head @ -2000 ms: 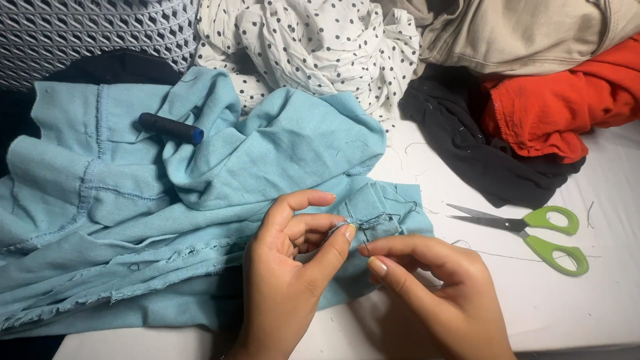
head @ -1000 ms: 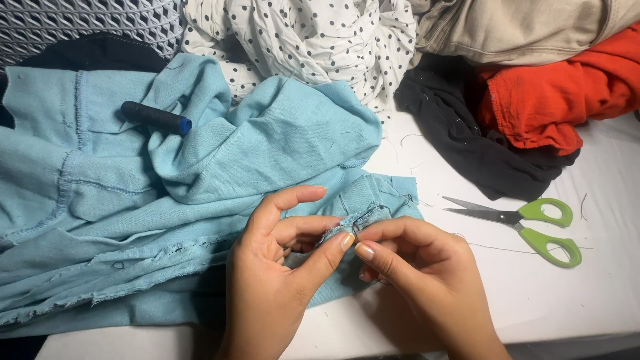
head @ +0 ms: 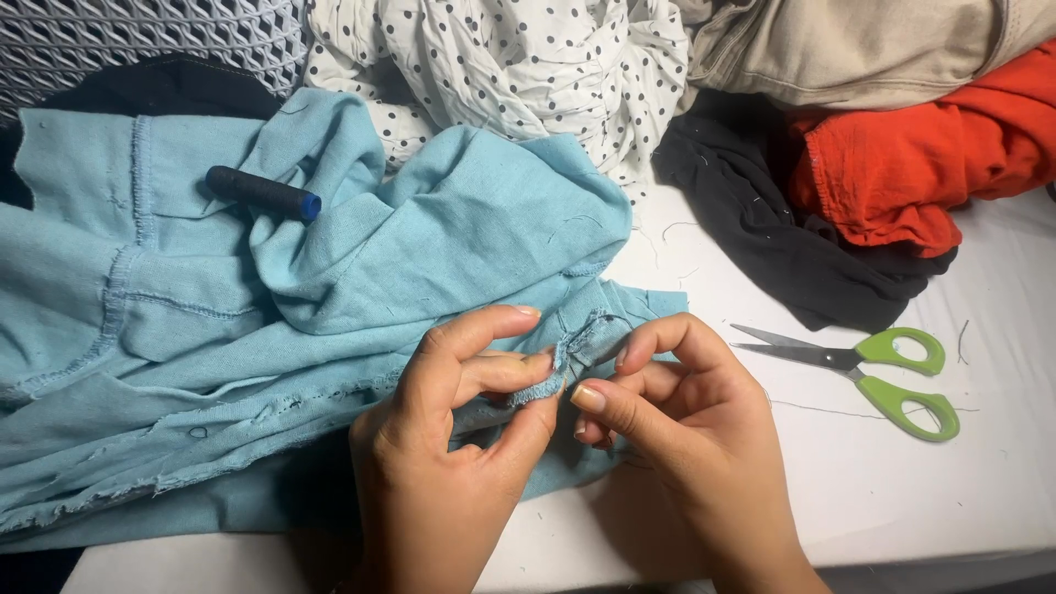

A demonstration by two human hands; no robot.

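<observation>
A light blue cloth garment (head: 462, 239) with stitched, frayed seams lies across the left and middle. My left hand (head: 458, 412) pinches a folded seam edge of it between thumb and fingers. Just right of that fold is my right hand (head: 676, 404), thumb and index fingertips slightly apart; dark thread runs near them, and whether they hold a needle or thread cannot be told. A spool of dark thread (head: 262, 192) with a blue end rests on the garment. Scissors with green handles (head: 899, 351) lie to the right, blades apart and pointing left.
Behind are a white polka-dot cloth (head: 536, 66), a beige garment (head: 850, 49), a red cloth (head: 907, 157) and a black cloth (head: 792, 223). A grey woven basket (head: 165, 41) stands at the back left. Loose thread bits lie on the white table surface (head: 990, 478).
My right thumb and index fingertips, close against the seam a second ago, are now a little apart and to the right of it. My left hand keeps its pinch on the cloth.
</observation>
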